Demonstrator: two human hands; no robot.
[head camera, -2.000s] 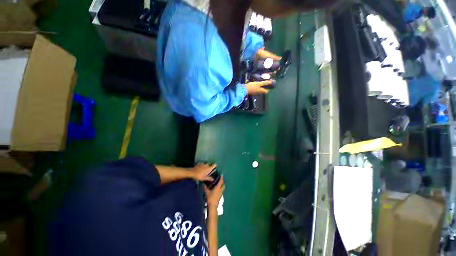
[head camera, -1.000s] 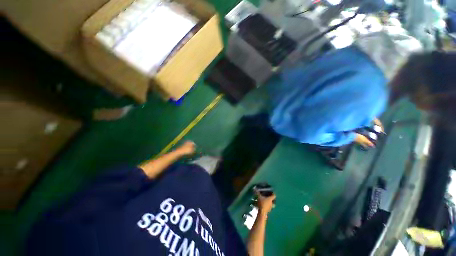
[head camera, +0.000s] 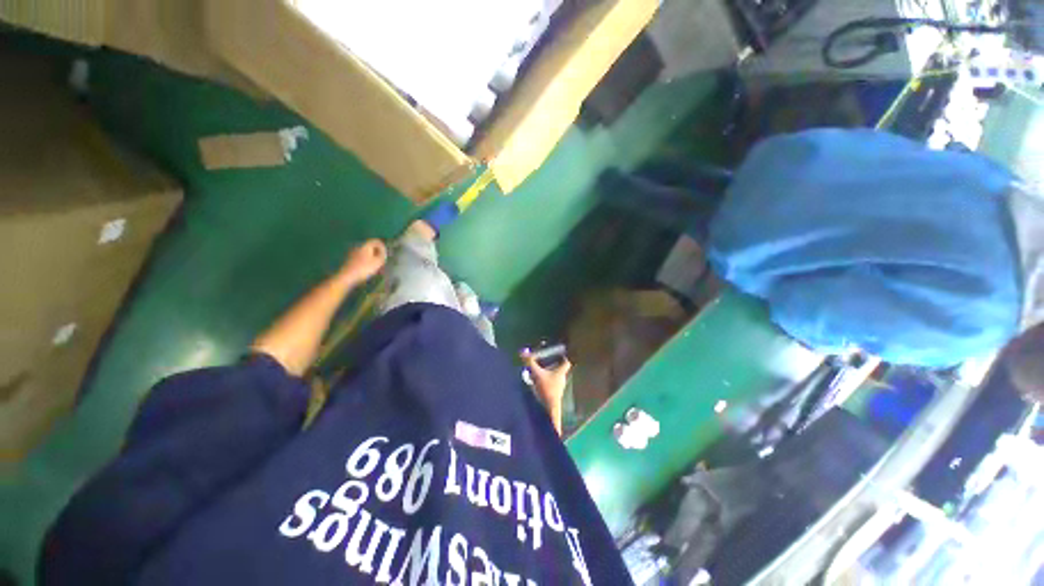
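My right hand (head camera: 552, 375) is small in the picture and holds a black device unit (head camera: 550, 355) beside the bench edge. My left hand (head camera: 366, 261) is away from it, over the floor side, with the fingers curled and nothing visible in it. An open brown carton (head camera: 378, 109) stands ahead of me, cut off by the top edge. A white sheet (head camera: 435, 46) lies inside it, with white unit parts showing along its right side. Small white pieces (head camera: 637, 429) lie on the green bench (head camera: 675, 389).
A person in a blue top (head camera: 870, 246) is at the bench on the right. A large brown carton (head camera: 69, 252) stands at the left. A cardboard piece (head camera: 243, 150) lies on the green floor. A metal-edged shelf (head camera: 847, 504) runs at the lower right.
My view has turned left towards the open carton, which is now nearer. My left hand let go of the unit and moved left; my right hand has carried it off the bench.
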